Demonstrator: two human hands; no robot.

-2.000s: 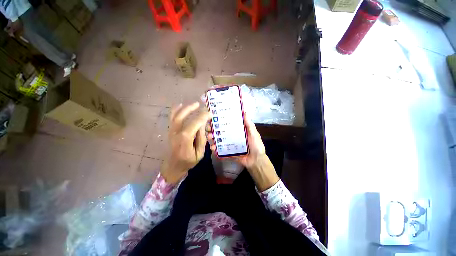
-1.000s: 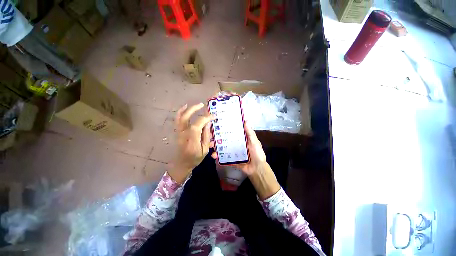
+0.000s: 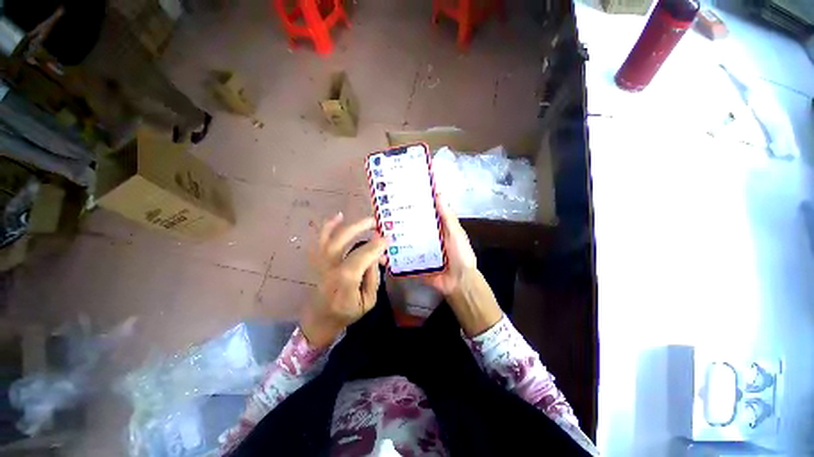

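A smartphone (image 3: 409, 210) with a lit white list screen and a thin red striped edge is held upright over my lap, in the middle of the view. My right hand (image 3: 457, 254) is around its lower right side, with the fingers hidden behind it. My left hand (image 3: 346, 272) is at the phone's lower left, fingers apart and holding nothing. One fingertip is at the screen's left edge; I cannot tell if it touches.
A white bench (image 3: 669, 241) runs along the right, bearing a red flask (image 3: 656, 45) and a packed white tray (image 3: 738, 397). An open carton (image 3: 546, 178) holds clear plastic. Brown cartons (image 3: 165, 192), red stools (image 3: 311, 22) and plastic bags (image 3: 192, 384) are on the floor. A person's legs show at upper left.
My left hand has moved down along the phone, and the list on the screen has changed. The person at upper left has changed position. The view has shifted slightly.
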